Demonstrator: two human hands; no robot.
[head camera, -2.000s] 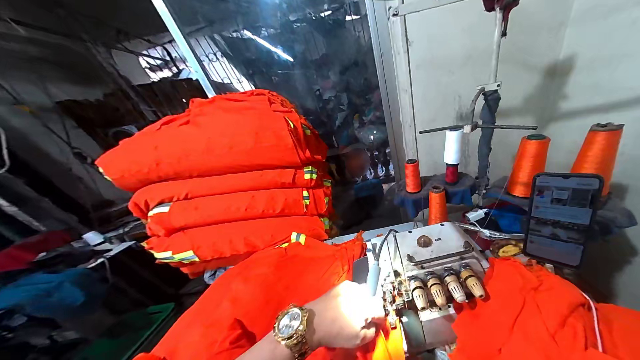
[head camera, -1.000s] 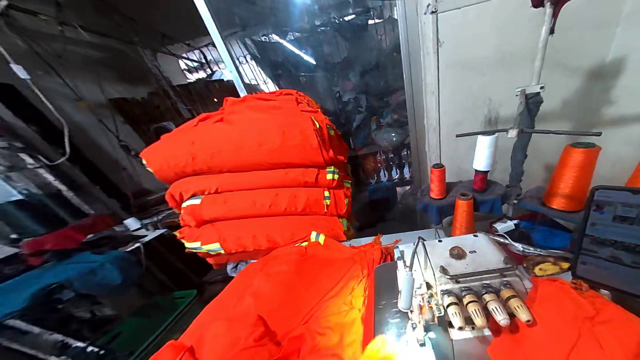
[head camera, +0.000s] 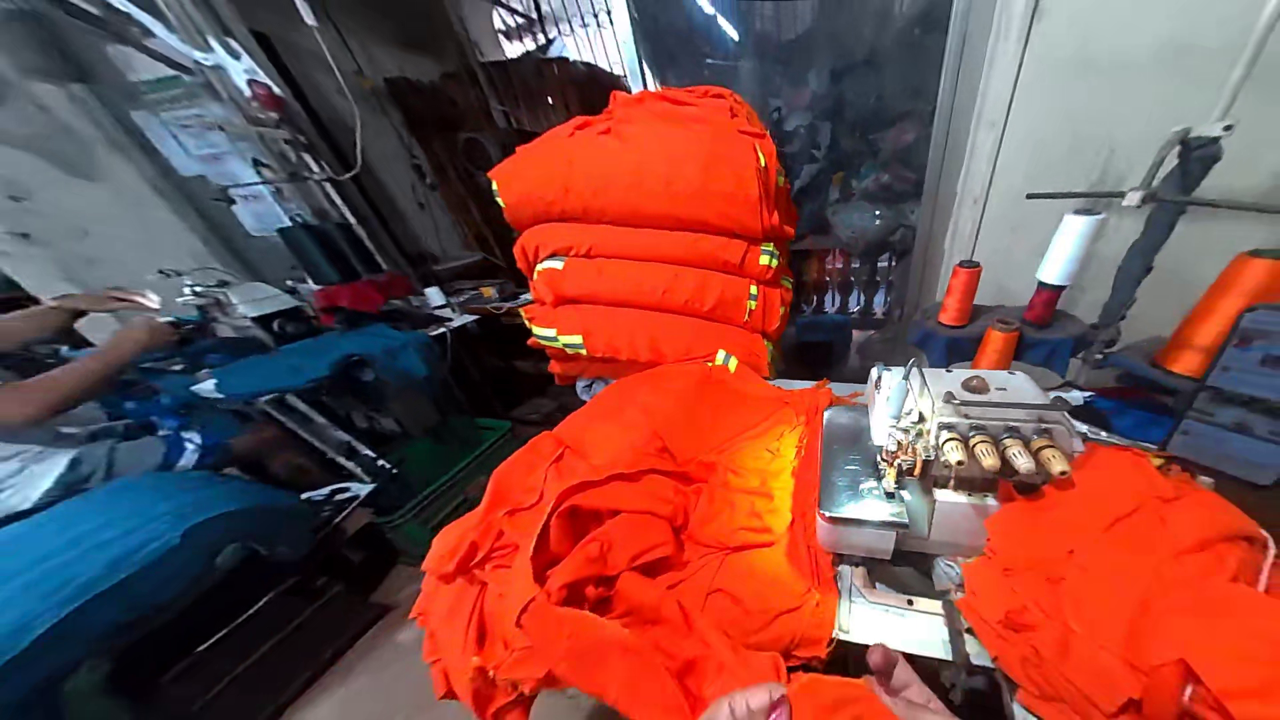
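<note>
An overlock sewing machine (head camera: 960, 430) stands on the table at centre right, its metal plate lit by a lamp. Orange fabric (head camera: 640, 520) lies heaped left of the machine and hangs over the front. At the bottom edge my left hand (head camera: 748, 702) holds an orange fabric piece (head camera: 835, 697) by its left side. My right hand (head camera: 905, 685) is at the right side of the same piece, thumb raised; its fingers are largely hidden below the frame, so its grip is unclear. More orange fabric (head camera: 1130, 570) lies right of the machine.
Folded orange garments with reflective strips (head camera: 650, 180) are stacked behind. Thread cones, orange (head camera: 960, 293) and white (head camera: 1070, 247), stand behind the machine, with a phone (head camera: 1235, 400) at the right edge. At left, a co-worker's arms (head camera: 85, 355) reach toward another sewing machine (head camera: 250, 298). A green crate (head camera: 450, 470) sits between.
The view has swung left, bringing the co-worker into sight. The hand with the gold watch, at the needle area two seconds ago, is gone from there; two hands now show at the bottom edge.
</note>
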